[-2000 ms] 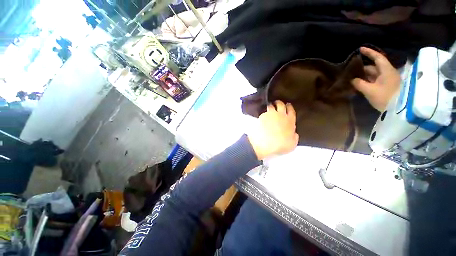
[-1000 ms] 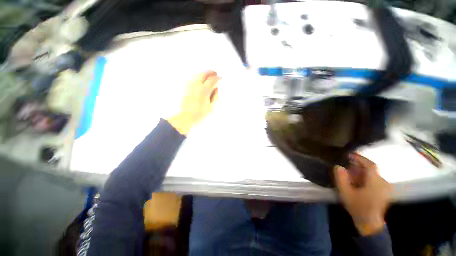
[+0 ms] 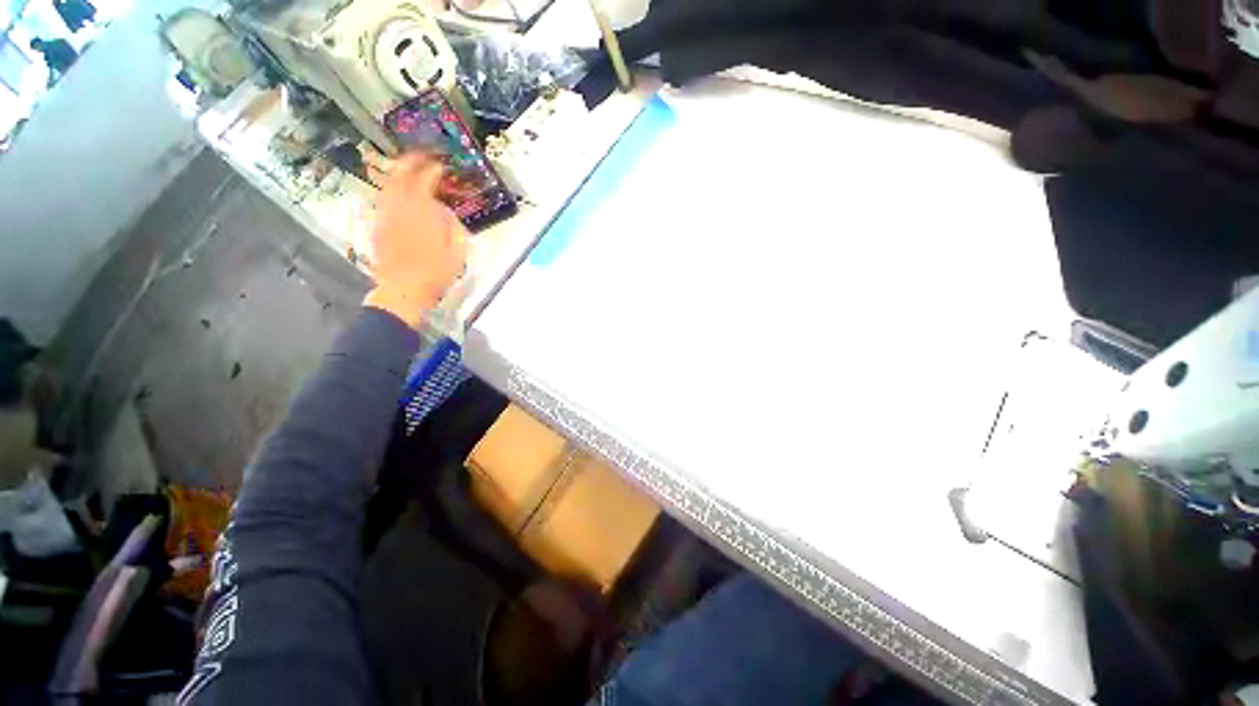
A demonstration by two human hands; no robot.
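Note:
My left hand (image 3: 418,237) is at the smartphone (image 3: 463,166) at the left end of the table. Its fingers overlap the near side of the phone, whose screen is lit; whether they touch it is unclear. The hand is blurred, with the fingers apart and nothing held. My right hand is out of the picture. A dark brown garment piece (image 3: 1149,572) lies at the needle area under the sewing machine head (image 3: 1204,400), at the right edge. Much of the piece is cut off by the frame.
The white table (image 3: 773,317) has blue tape (image 3: 603,186) at left and measuring tape edging (image 3: 718,517) along the front. Dark fabric (image 3: 884,55) is heaped behind. Another machine (image 3: 394,62) stands beyond the phone. Cardboard boxes (image 3: 566,497) and a blue crate (image 3: 435,384) are below.
My left hand has moved left from the white table to the phone. My right hand has left the view. The head view has swung left, and the garment piece now shows at the right edge.

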